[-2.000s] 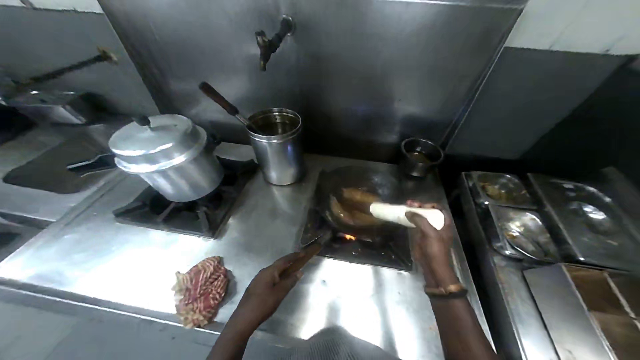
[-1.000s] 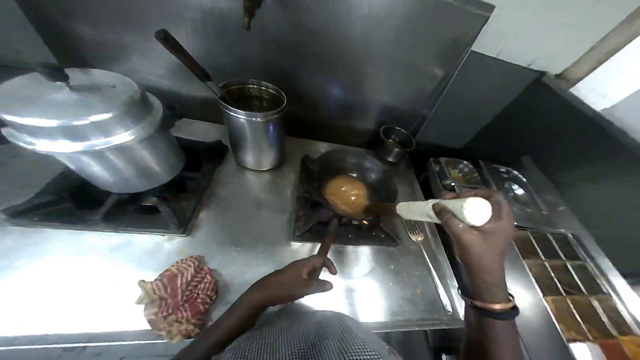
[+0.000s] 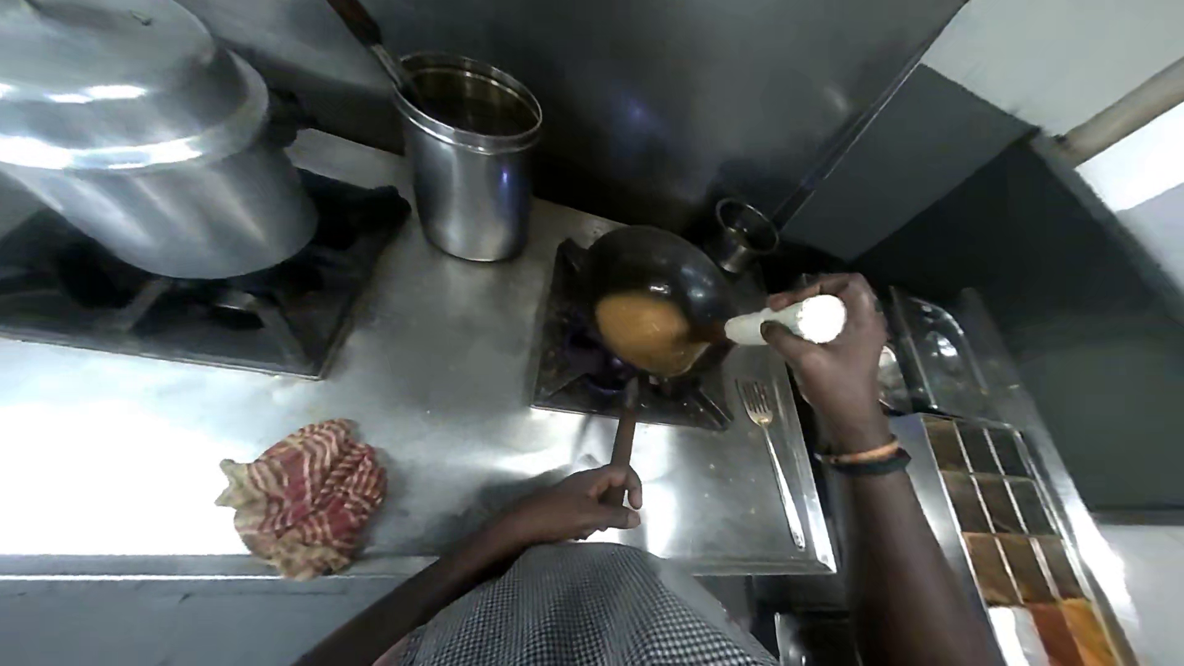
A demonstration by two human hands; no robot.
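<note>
A dark wok [image 3: 712,277] with brown liquid [image 3: 643,331] in it is over the right gas burner [image 3: 592,384]. My left hand [image 3: 587,504] is closed around the end of the wok's long handle [image 3: 625,435]. In my right hand [image 3: 837,356] is a pale, round-ended tool handle [image 3: 786,321], pointing into the wok from the right; its lower end is brownish and blurred, so its kind cannot be told. A fork [image 3: 782,472] lies on the steel counter, right of the burner.
A lidded aluminium pot [image 3: 185,203] stands on the left burner [image 3: 231,333]. Behind are a steel container [image 3: 476,185] with a dark-handled utensil and a small steel cup [image 3: 746,229]. A crumpled red cloth [image 3: 314,490] lies front left. Compartmented spice trays [image 3: 1008,509] stand at right.
The view has moved closer over the wok. My right hand keeps the pale handle. My left hand, with its fingers apart near the wok handle a second ago, is now closed around it.
</note>
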